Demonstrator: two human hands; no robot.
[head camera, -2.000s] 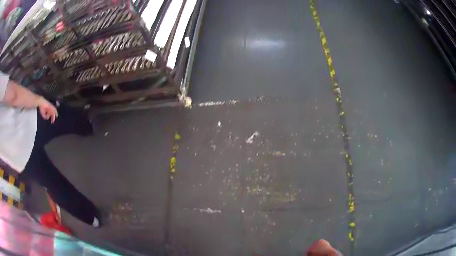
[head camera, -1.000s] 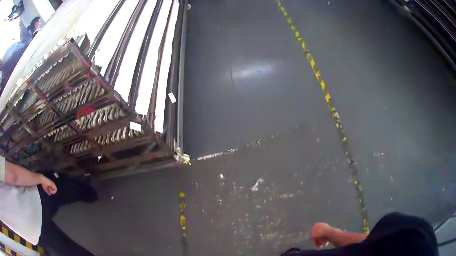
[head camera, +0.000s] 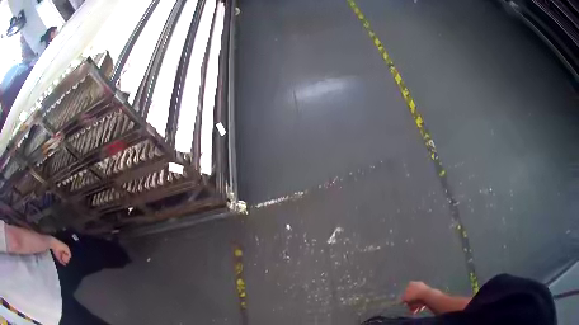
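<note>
My right hand (head camera: 419, 297) hangs over the floor at the lower right, below a dark sleeve. It is small and blurred, with fingers partly curled. I see no item in it, but its inner side is hidden. My left hand is out of the picture. A large metal rack (head camera: 232, 114) stands at the upper left, apart from my hand. Long white cloth panels (head camera: 132, 73) lie lengthwise in it. Rows of pinched, beige-grey cloth ends (head camera: 136, 155) show between its brown rails.
A person in a pale top (head camera: 32, 279) and dark trousers stands at the lower left beside the rack end. Another person shows at the far upper left. A worn yellow-black floor line (head camera: 406, 95) runs down the right side. Dark rails (head camera: 546, 38) show at the upper right.
Since the oldest frame, the view has shifted, so the rack appears lower and larger. My right hand and dark sleeve have come further into view. In the last second, little has changed.
</note>
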